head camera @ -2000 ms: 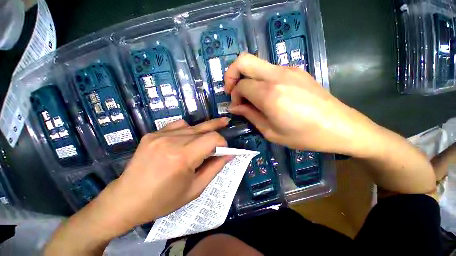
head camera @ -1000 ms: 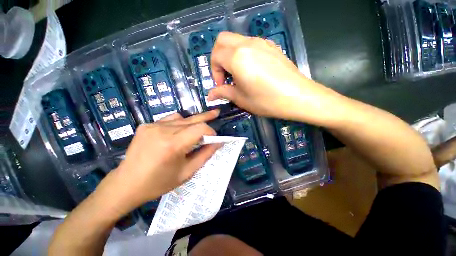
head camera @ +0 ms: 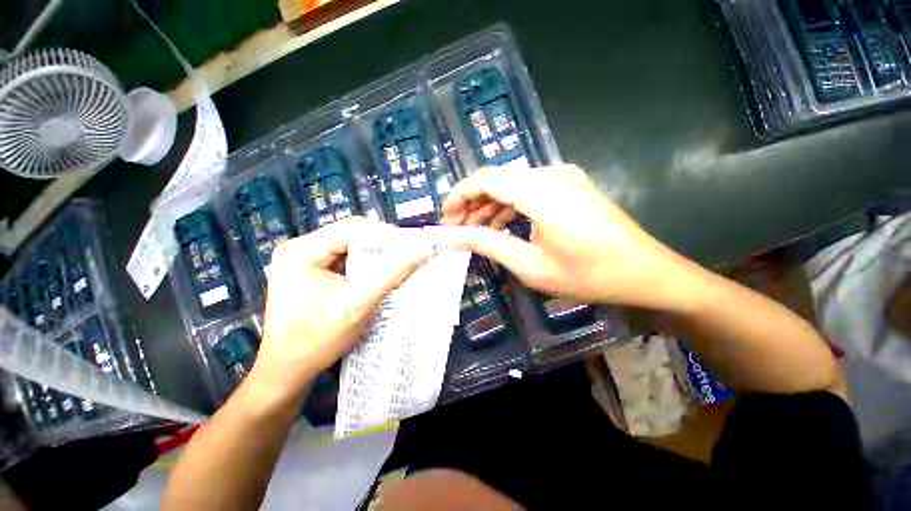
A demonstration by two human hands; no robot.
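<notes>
My left hand (head camera: pixel 325 289) grips a piece of white printed label strip (head camera: pixel 402 339) at its top edge; the strip hangs down over the tray. My right hand (head camera: pixel 544 235) is at the strip's upper right corner, its thumb and fingers touching or almost touching it; whether a label is between them cannot be told. Beneath both hands lies the blister tray (head camera: pixel 539 140) with dark teal phone bodies (head camera: pixel 404 150). White patches show near the lower ends of several upper-row phones. The hands and strip hide part of the lower row.
A white desk fan (head camera: pixel 62 115) stands upper left, beside a curling label ribbon (head camera: pixel 200 160). Other phone trays lie at the left (head camera: pixel 95 225) and stacked upper right (head camera: pixel 759 115). An open cardboard box (head camera: pixel 711 424) with pale waste is below the bench. A person's pale clothing (head camera: pixel 864 289) shows at right.
My right hand has come away from the fourth upper phone to the held strip. My left hand has raised the strip off the phones. The view has shifted, showing the fan, left tray and box.
</notes>
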